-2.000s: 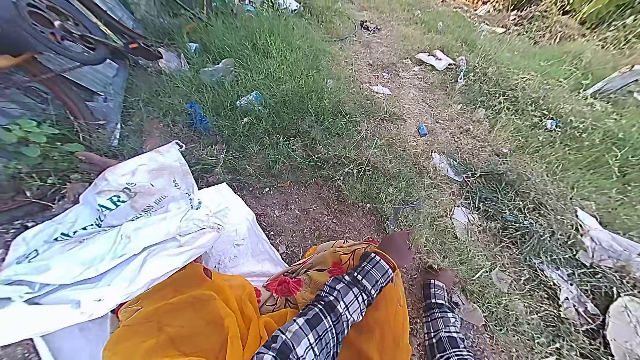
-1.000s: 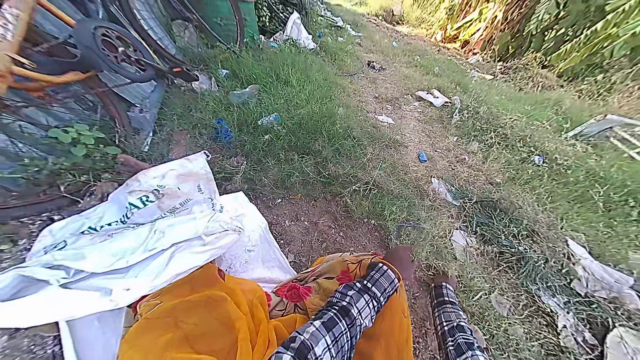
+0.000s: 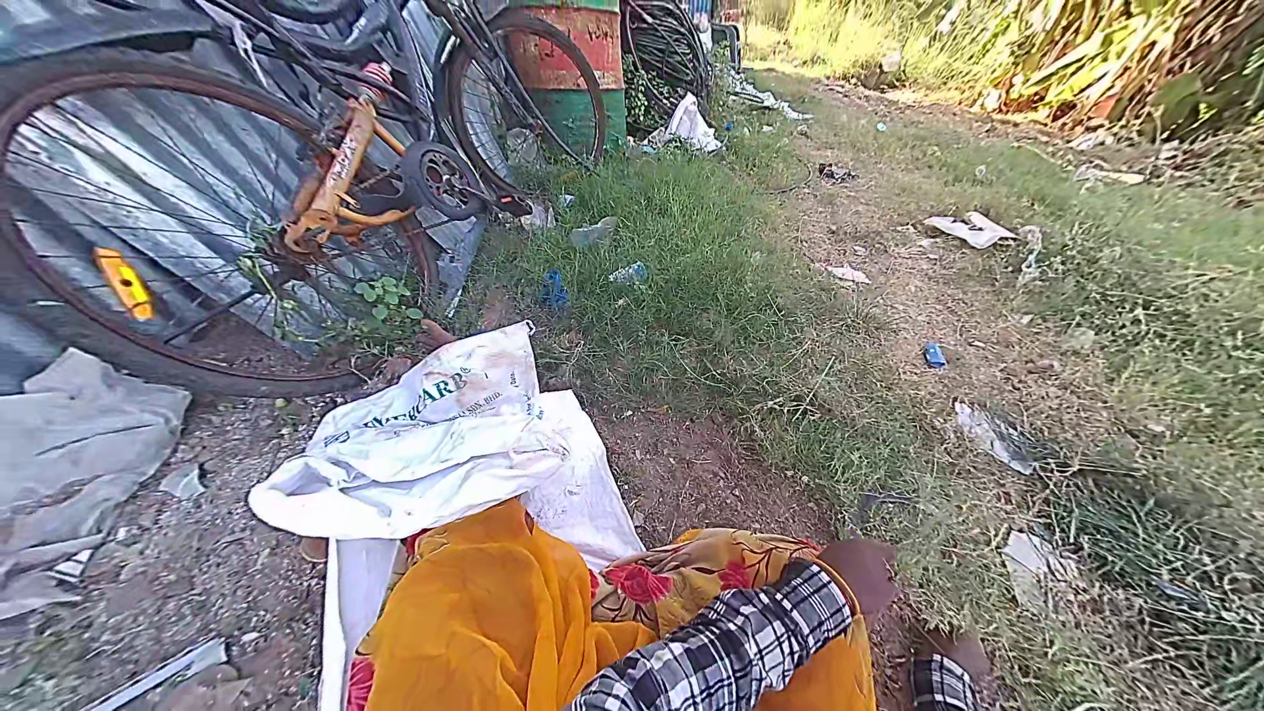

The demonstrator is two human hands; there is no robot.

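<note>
My left hand (image 3: 861, 575), blurred, rests at the knee under the floral and orange cloth (image 3: 513, 602), its plaid sleeve crossing the lap. Lower and to the right, my right hand (image 3: 956, 650) is low over the ground, with part of its plaid sleeve in view. The fingers of both hands are too unclear to tell a grip. Just beyond the left hand, a thin dark curved object (image 3: 879, 502) lies in the grass; whether a hand touches it cannot be told. A white woven sack (image 3: 425, 444) with green print is spread beside and partly under the cloth.
An old bicycle wheel (image 3: 197, 227) and an orange frame part (image 3: 341, 173) lean on corrugated metal sheets at left. Behind stands a painted drum (image 3: 573, 69). Grey sheeting (image 3: 79, 454) lies at left. A dirt path (image 3: 889, 267) with litter and a blue scrap (image 3: 933, 355) runs ahead.
The view has swung up and left, bringing more of the bicycle and the drum into sight. Both hands have stayed close to the knee on the right.
</note>
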